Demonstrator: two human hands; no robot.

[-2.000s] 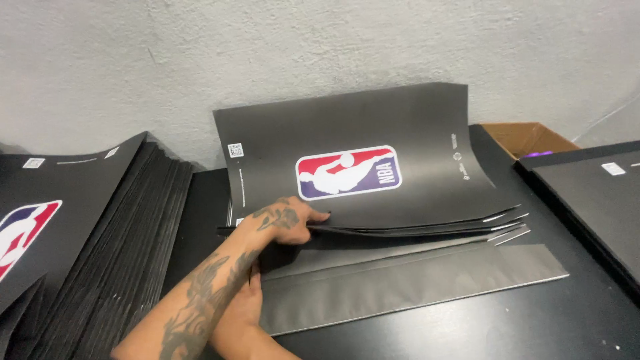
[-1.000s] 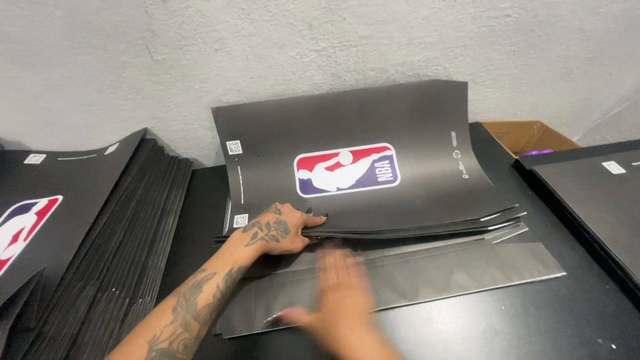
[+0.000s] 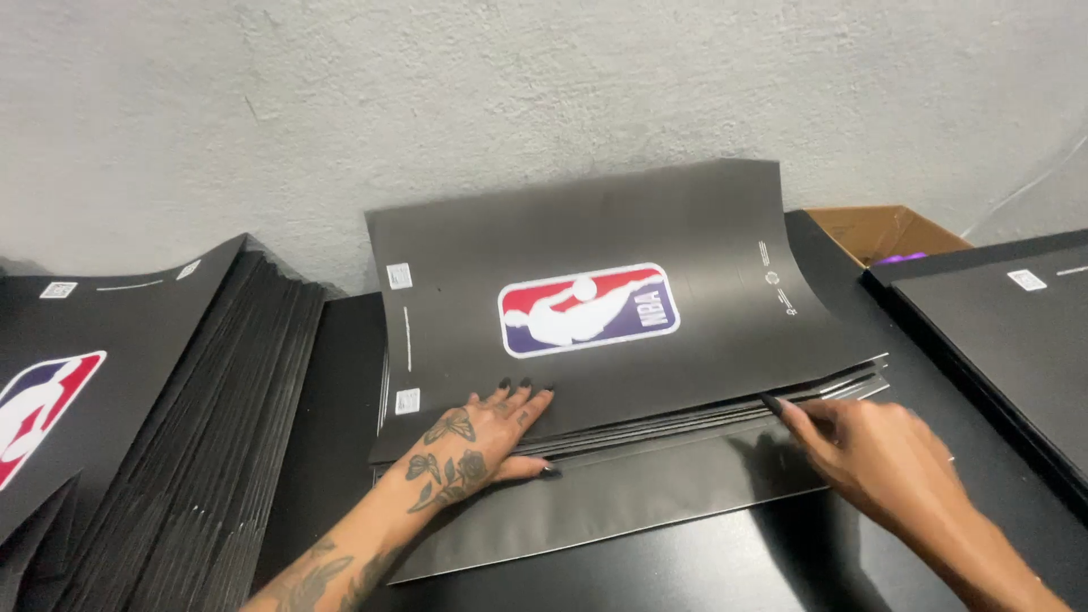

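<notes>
A small stack of black printed paper sheets [image 3: 595, 229], apparently bags lying flat, curves up against the wall, with a red, white and blue logo on the top one. Flat on its lower left part rests my left hand [image 3: 484, 433], fingers spread, the thumb over the front edges. My right hand [image 3: 867, 450] is at the stack's front right edge, thumb and forefinger at the layered edges; whether it pinches a sheet cannot be told. A folded black strip [image 3: 629, 510] juts out in front, below both hands.
A tall fanned pile of black printed sheets [image 3: 195, 408] stands at the left. Another black pile [image 3: 1020, 340] lies at the right. Behind it is an open cardboard box [image 3: 884, 225] with something purple inside. The rough grey wall [image 3: 544, 93] bounds the black table [image 3: 680, 569].
My right hand has moved from the folded strip to the stack's right front edge. My left hand's fingers are now spread on the top sheet, which has come down somewhat at the front.
</notes>
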